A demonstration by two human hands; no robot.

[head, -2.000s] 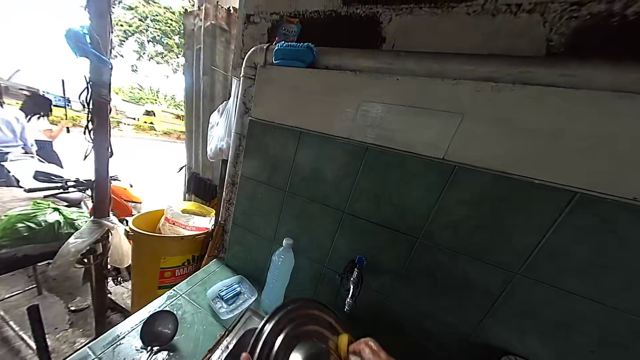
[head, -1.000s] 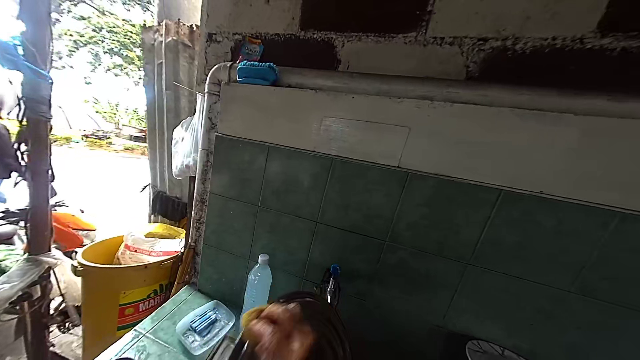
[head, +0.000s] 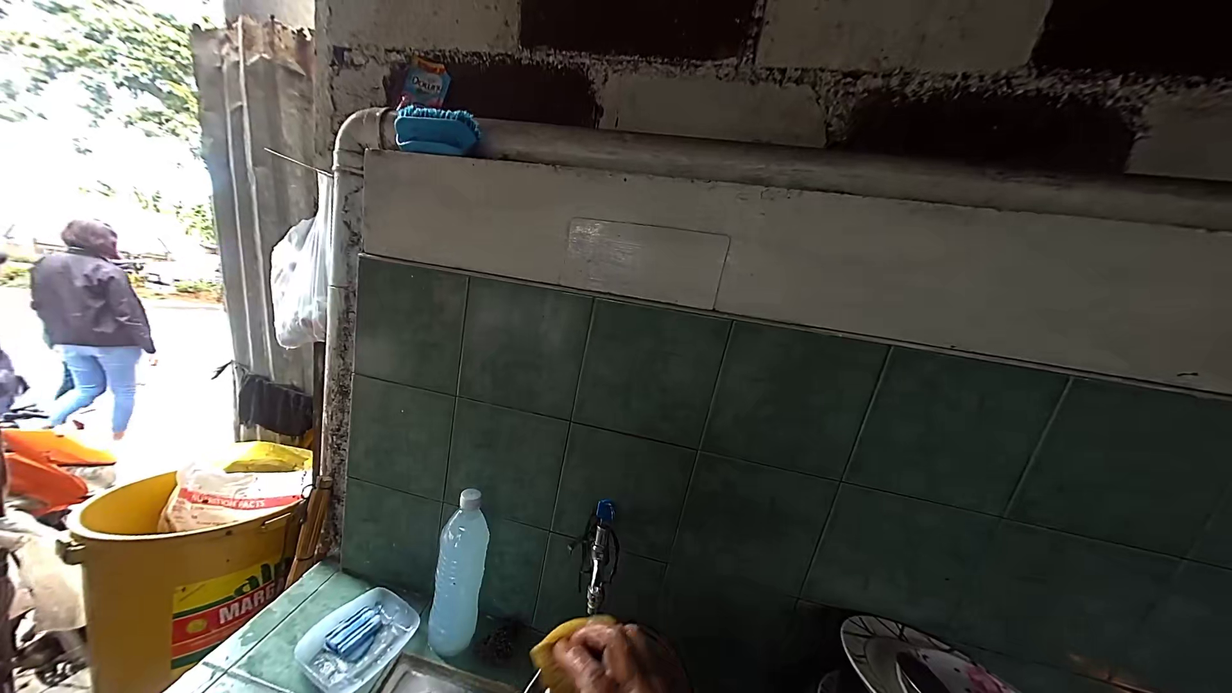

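Observation:
One hand (head: 604, 658), which looks like my right, is at the bottom edge, its fingers closed on a yellow sponge (head: 558, 647). A dark round thing, mostly hidden, lies behind and beside it. Just above the hand, a metal faucet (head: 597, 558) with a blue handle juts from the green tile wall. To the left stands a plastic bottle (head: 459, 577) of cloudy liquid, beside a clear plastic tub (head: 318, 647) that holds blue items. My left hand does not show.
A metal sink rim (head: 433, 676) shows at the bottom, with patterned plates (head: 871, 640) to the right. A yellow bucket (head: 130, 597) holding a sack stands left of the tiled counter (head: 274, 647). A blue brush (head: 436, 132) rests on the wall pipe. Outside, a person (head: 91, 318) is seen from behind.
The dark round pan or lid, plain two seconds ago, is now mostly out of sight. The person in a dark jacket has come into view outside. The view has shifted right.

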